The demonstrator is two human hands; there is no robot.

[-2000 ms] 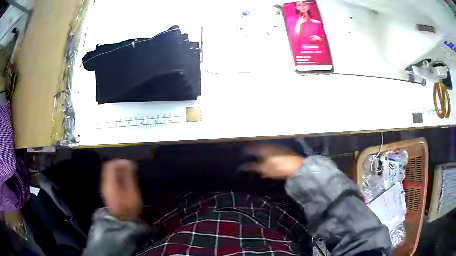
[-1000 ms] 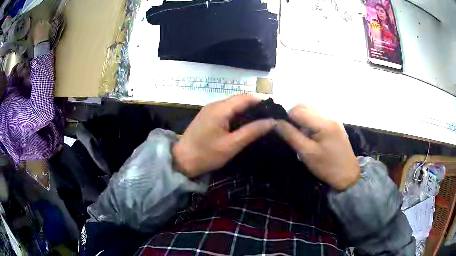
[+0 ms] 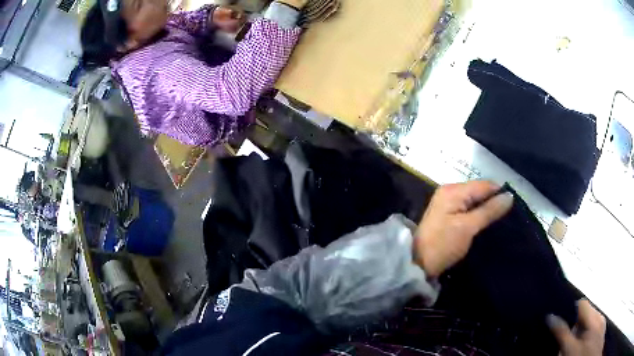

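A black cloth panel (image 3: 518, 257) is stretched between my hands at the front edge of the white table, its lower part over my lap. My left hand (image 3: 459, 224) pinches its upper left corner between thumb and fingers. My right hand (image 3: 582, 332), partly cut off by the bottom of the picture, holds its other end. A folded stack of dark panels (image 3: 535, 135) lies on the table beyond my hands. A small tan square (image 3: 557, 229) is on the table edge next to the held panel.
A person in a purple checked shirt (image 3: 201, 83) works at the tan board (image 3: 354, 59) at the upper middle. Dark cloth (image 3: 254, 215) hangs to the left of my left sleeve. A blue container (image 3: 148, 221) and a cluttered bench stand at the left.
The view has swung left, bringing the other person further in and the phone and basket out of view. My hands have moved apart, and the bunched black cloth is now spread between them.
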